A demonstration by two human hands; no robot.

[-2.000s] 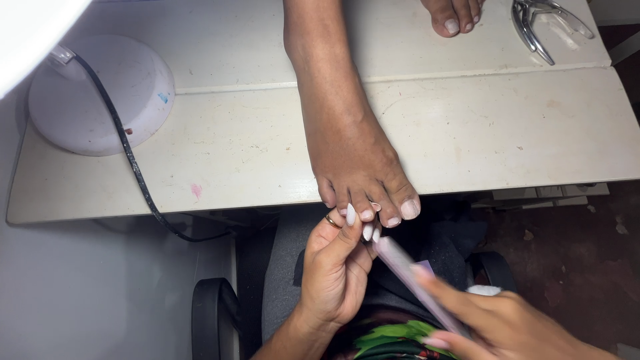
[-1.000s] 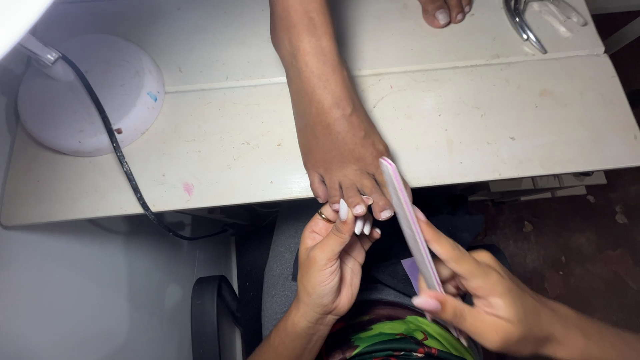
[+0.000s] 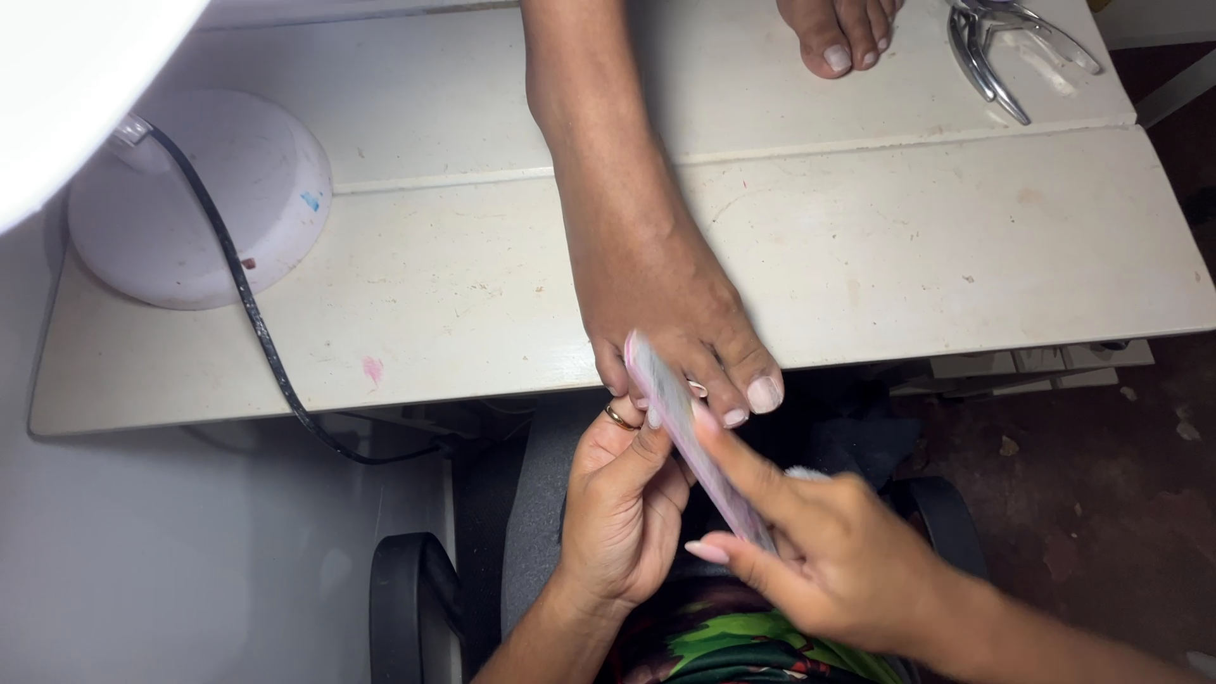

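Note:
Another person's bare foot (image 3: pixel 655 275) rests on the white table with its toes at the front edge. My left hand (image 3: pixel 622 503), with a ring on one finger, is at the smaller toes from below, its fingertips partly hidden behind a nail file. Between thumb and fingers my right hand (image 3: pixel 826 541) grips this long grey nail file with pink edges (image 3: pixel 689 432). The file slants over the smaller toes, its far end slightly blurred; whether it touches a nail cannot be told. A thin ring (image 3: pixel 697 389) sits on a middle toe, and the big toenail (image 3: pixel 763 393) is pale.
The toes of the other foot (image 3: pixel 836 43) show at the top. Metal nippers (image 3: pixel 988 57) lie at the back right of the table (image 3: pixel 950 237). At the left stand a round white lamp base (image 3: pixel 199 209) and a black cable (image 3: pixel 237 275) that hangs over the front edge.
The file in my right hand has moved left, from beside the big toe to over the smaller toes. My left hand has stayed at the toes.

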